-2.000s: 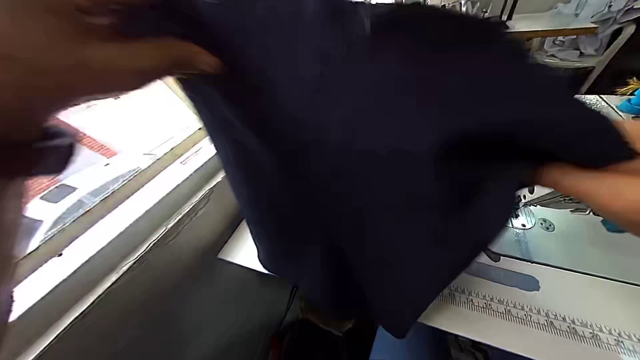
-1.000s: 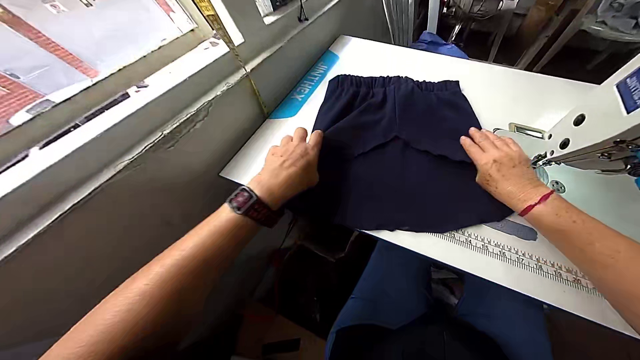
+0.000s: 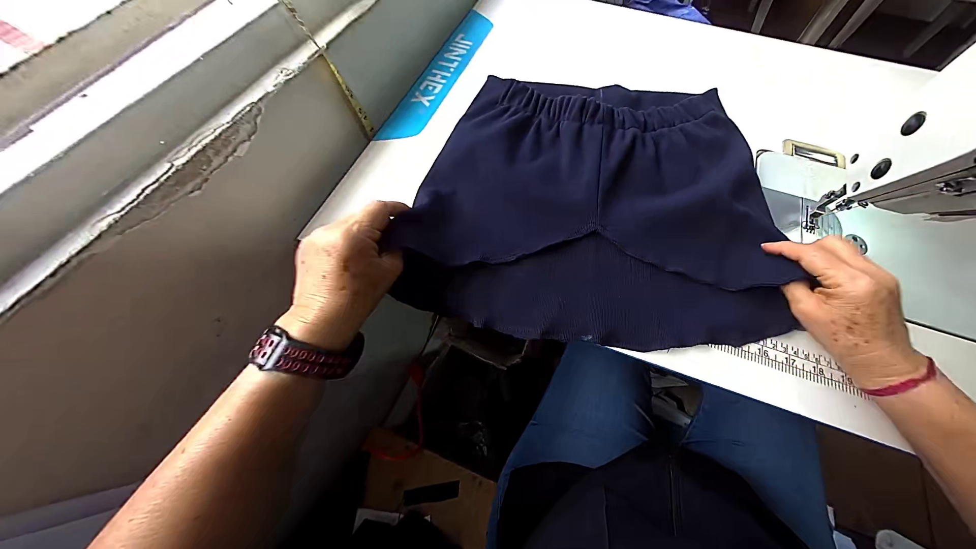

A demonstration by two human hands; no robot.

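Observation:
A navy fabric skirt with a gathered elastic waistband [image 3: 595, 168] lies spread on the white sewing machine table [image 3: 534, 38], its waistband toward the far side. Its front hem rises to a notch in the middle, and a longer back layer shows below. My left hand [image 3: 343, 263], with a watch at the wrist, grips the skirt's left lower corner just past the table edge. My right hand [image 3: 850, 305] pinches the right lower corner between thumb and fingers, near the machine's presser foot [image 3: 810, 219]. The fingertips inside the fabric folds are partly hidden.
The sewing machine head [image 3: 907, 168] stands at the right. A printed ruler scale [image 3: 793, 362] runs along the near table edge. To the left are a wall with a chipped ledge [image 3: 206, 152] and a hanging tape measure [image 3: 343, 88]. My legs in jeans [image 3: 587, 404] are below the table.
The skirt was held up in the air two seconds ago, then lay on the table under both hands. Now my hands grip its lower corners, and its waist opening shows. The view has moved closer.

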